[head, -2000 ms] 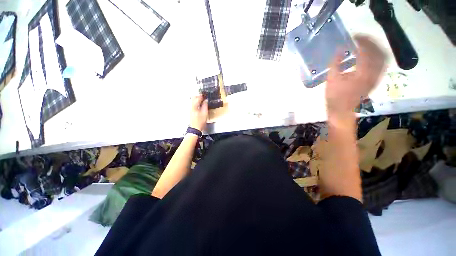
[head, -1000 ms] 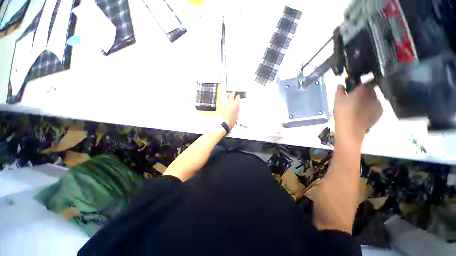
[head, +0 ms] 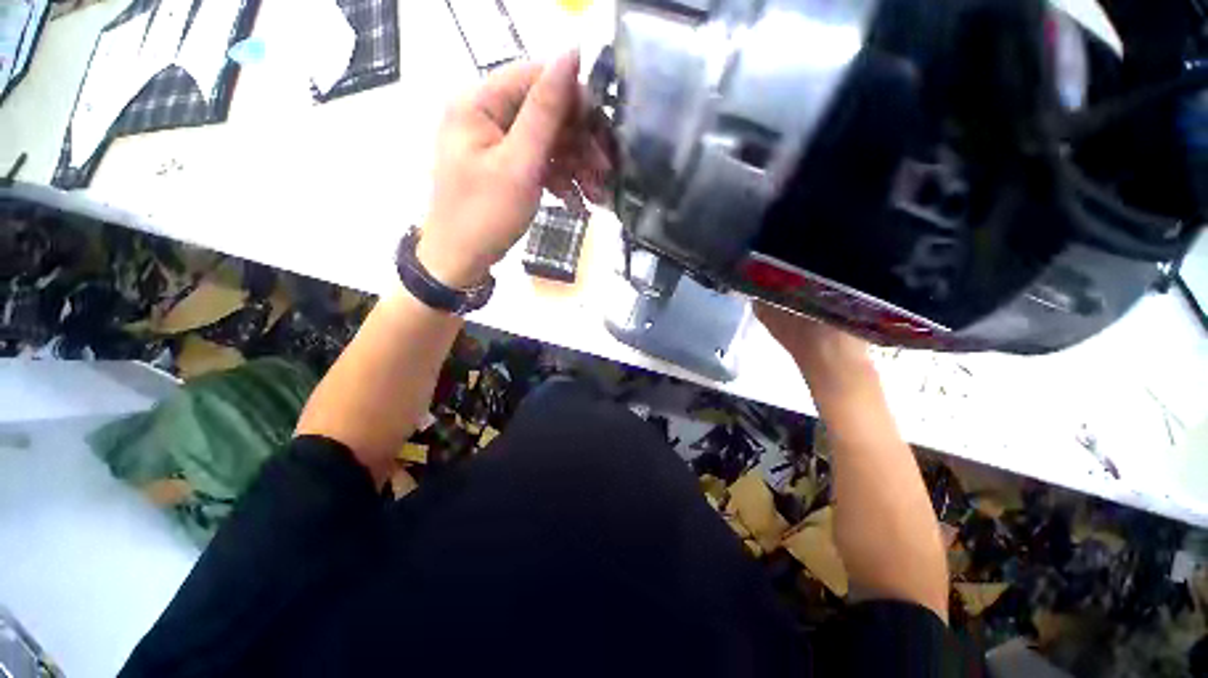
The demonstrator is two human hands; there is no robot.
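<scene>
The cutting machine (head: 914, 172) fills the upper right, its dark and silver motor body close to the camera. Its grey base plate (head: 682, 325) stands on the table near the front edge. My left hand (head: 510, 166) is raised at the machine's left side, its fingertips against or beside the metal; whether they grip is unclear. My right hand (head: 808, 338) reaches up behind the machine body, its fingers hidden. A small stack of plaid pieces (head: 555, 242) lies on the table just left of the base plate.
Plaid pieces with white paper patterns (head: 166, 93) lie at the upper left of the white table (head: 318, 219). A pale blue object (head: 248, 50) lies by them. Below the table edge are plaid and tan scraps (head: 755, 510) and a green sack (head: 219, 431).
The machine has come left and nearer the camera, its base now beside the plaid stack. My left hand has left the stack and risen to the machine. My right hand moved left with it.
</scene>
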